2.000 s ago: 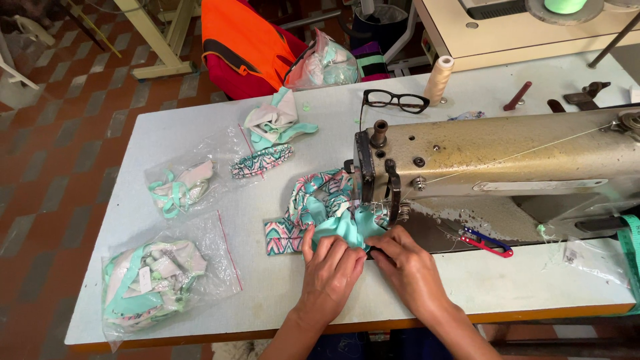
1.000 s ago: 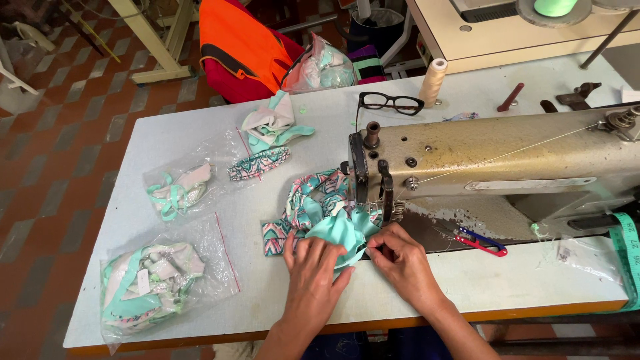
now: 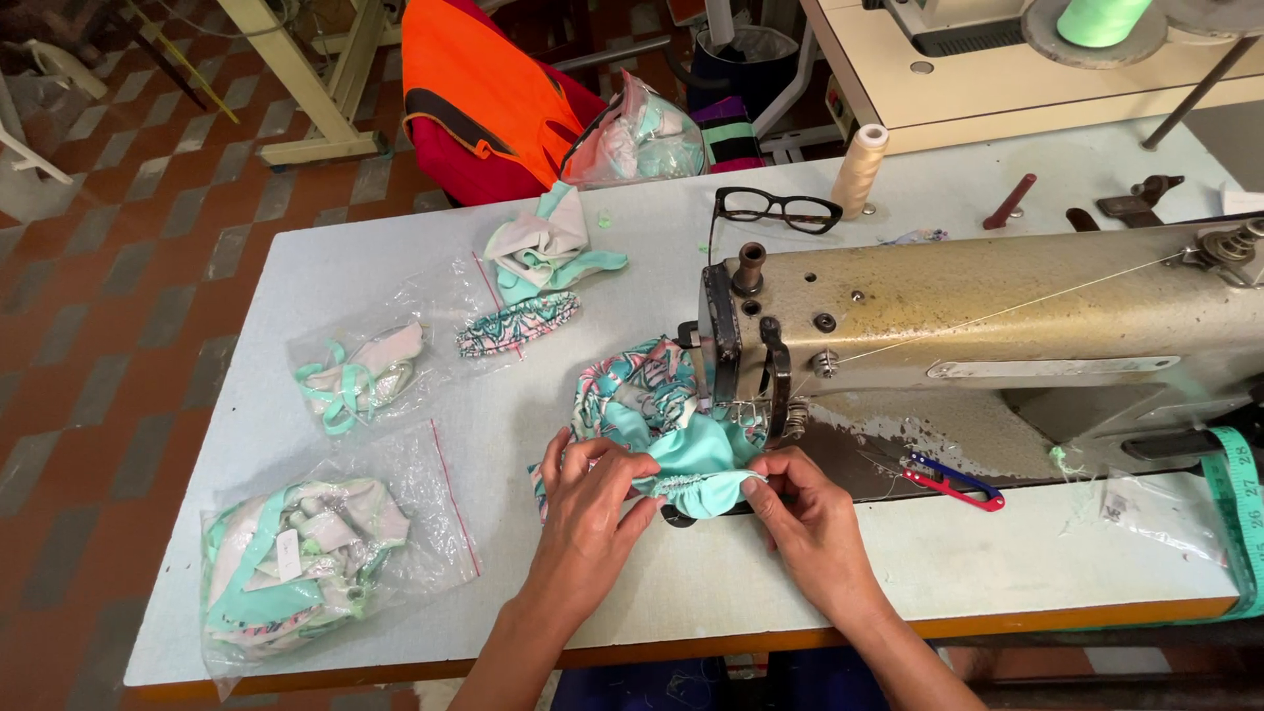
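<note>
A turquoise and patterned fabric piece (image 3: 701, 449) lies at the needle end of an industrial sewing machine (image 3: 968, 306). My left hand (image 3: 592, 504) pinches the left part of its gathered turquoise edge between thumb and fingers. The right end of that edge is between the thumb and fingers of my right hand (image 3: 810, 523). The seam between my hands shows puckered stitching. Part of the patterned fabric is hidden behind my left hand and the machine head. Red-and-blue thread snips (image 3: 953, 482) rest on the machine bed, right of my right hand.
Clear bags with fabric pieces (image 3: 306, 563) (image 3: 360, 380) lie on the left of the table (image 3: 247, 395). A patterned band (image 3: 518, 324) and loose fabric (image 3: 548, 242) are farther back. Black-framed glasses (image 3: 778, 209) and a thread cone (image 3: 859, 170) stand behind the machine. A green tape measure (image 3: 1239, 504) hangs at right.
My hands have moved apart, and the turquoise edge is now spread between them, with its gathered seam showing. The bags, glasses and snips have stayed in place.
</note>
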